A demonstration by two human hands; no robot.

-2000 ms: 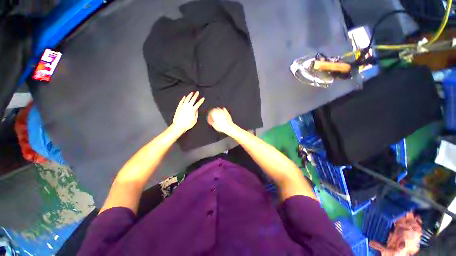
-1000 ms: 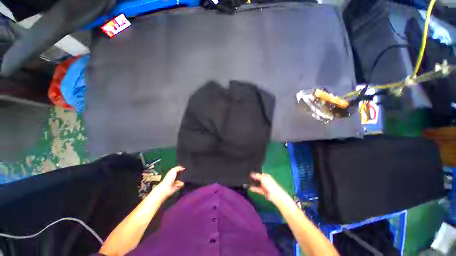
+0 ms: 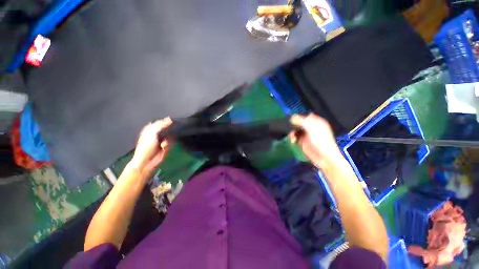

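The black skirt (image 3: 231, 135) hangs between my two hands in front of my body, off the table's near edge. It is seen nearly edge-on as a narrow blurred dark band. My left hand (image 3: 153, 141) pinches its left end. My right hand (image 3: 311, 135) pinches its right end. The grey pressing table cover (image 3: 131, 58) lies beyond the skirt. The steam iron (image 3: 273, 22), with its orange handle, rests at the right part of the table.
The stack of black pieces (image 3: 362, 68) is right of the table. Blue crates (image 3: 411, 113) with dark cloth stand nearer. A metal rail (image 3: 420, 141) crosses at the right. Pink cloth (image 3: 446, 231) lies lower right. A red-and-white packet (image 3: 38, 50) sits at the table's far left.
The skirt was flat on the table under my hands, then was pulled toward me by its near edge; now it is held up off the table. The view has turned toward the right.
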